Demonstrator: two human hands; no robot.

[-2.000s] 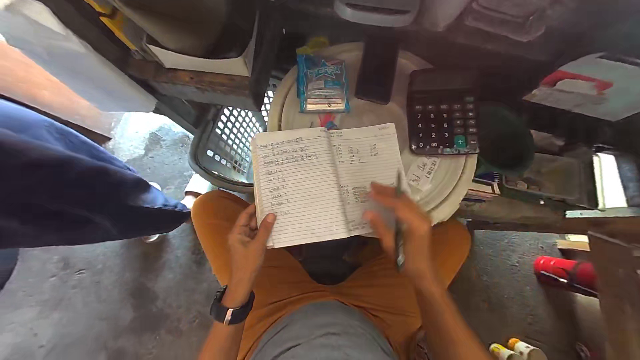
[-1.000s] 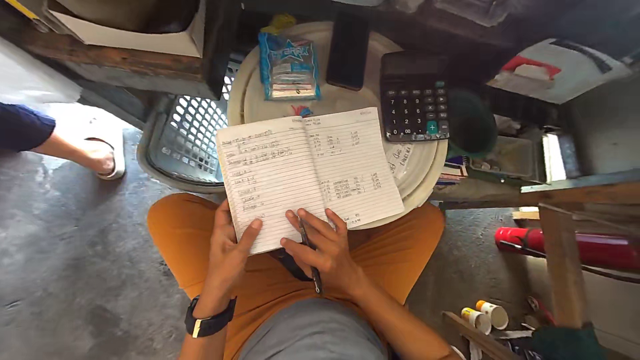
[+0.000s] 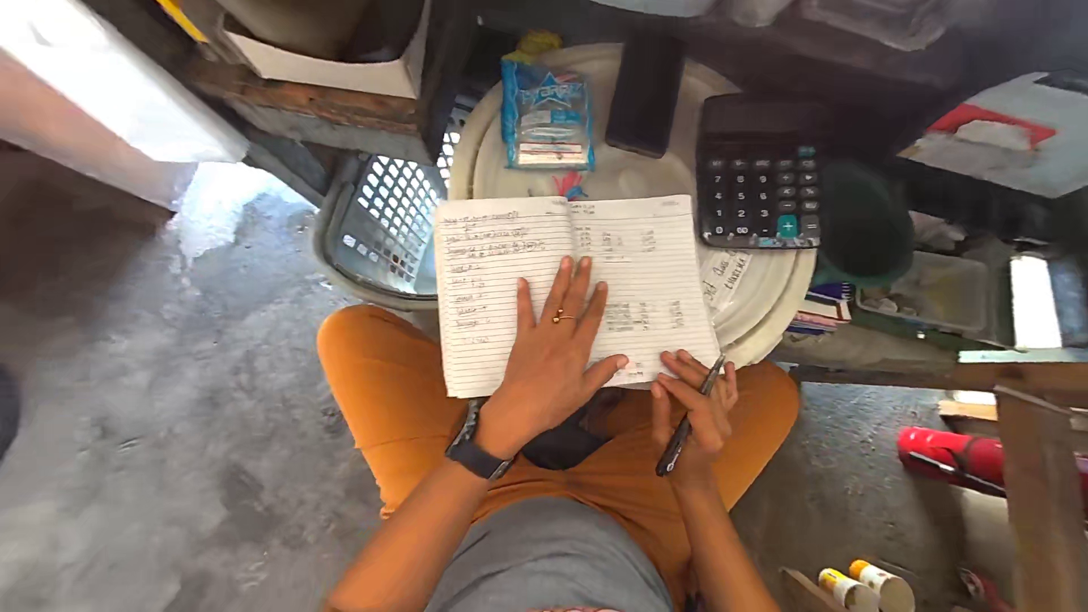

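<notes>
An open lined notebook (image 3: 497,280) with handwriting on both pages lies across my lap and the near edge of a round whitish lid (image 3: 765,314). My left hand (image 3: 557,357), with a ring and a wristwatch, rests flat on the notebook near its fold, fingers spread. At the lower right corner of the notebook, my right hand (image 3: 697,408) holds a black pen (image 3: 680,442) between its fingers. Beyond the notebook on the lid are a blue and clear plastic packet (image 3: 548,119), a dark phone (image 3: 646,98) and a black desk calculator (image 3: 759,178).
A grey perforated plastic basket (image 3: 387,221) stands left of the lid, below a wooden shelf (image 3: 314,106). At the right are a dark round container (image 3: 867,225), a clear plastic box (image 3: 931,289), a wooden post (image 3: 1041,501) and a red cylinder (image 3: 960,459) on the floor.
My left hand has moved from the notebook's lower left edge onto the pages near the fold. My right hand has shifted to the lower right corner. The person's leg at the left is gone from view.
</notes>
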